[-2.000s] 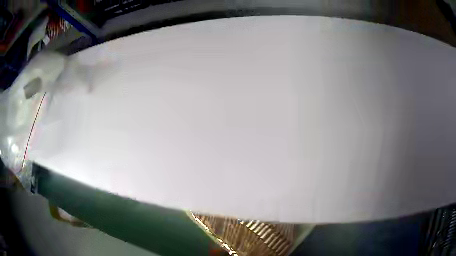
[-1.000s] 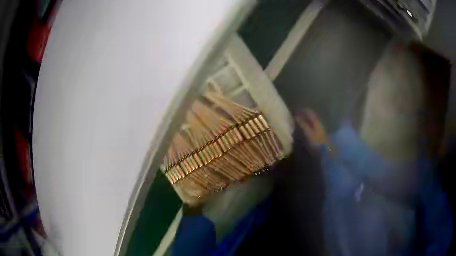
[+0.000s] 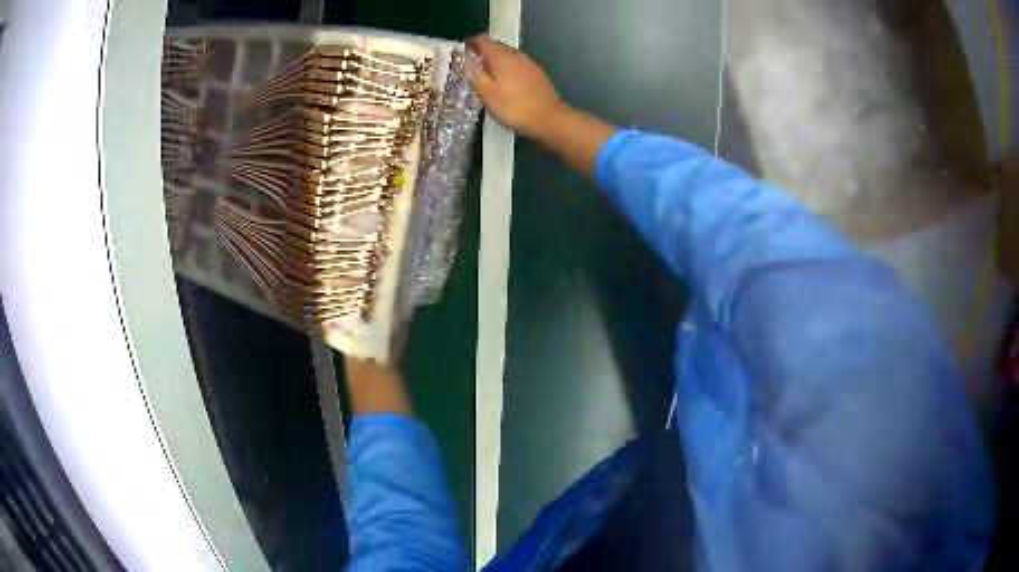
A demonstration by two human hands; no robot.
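A white compartment tray (image 3: 360, 341) lies across the green bench, the picture turned sideways. Rows of wristwatches (image 3: 324, 190) with pinkish-gold straps overlap on it. Some pockets toward its far side show no watches. Its far end is hidden by a pale rail. Bubble wrap (image 3: 447, 190) lies along the near edge. My right hand (image 3: 516, 89), at the top of the picture, grips the tray's near corner. My left hand (image 3: 374, 385), at the bottom, is at the other near corner; its fingers are hidden by the tray.
Pale rails (image 3: 494, 313) run along the bench, with a broad white curved surface (image 3: 56, 279) beyond at the far left. A grey-green surface (image 3: 603, 67) lies on my side. A blurred pale shape (image 3: 838, 101) and a yellow line are at the right edge.
The view has swung and turned sideways. The white surface that filled most of the picture is now at the left edge. Both my arms and the bubble wrap now show clearly at the tray.
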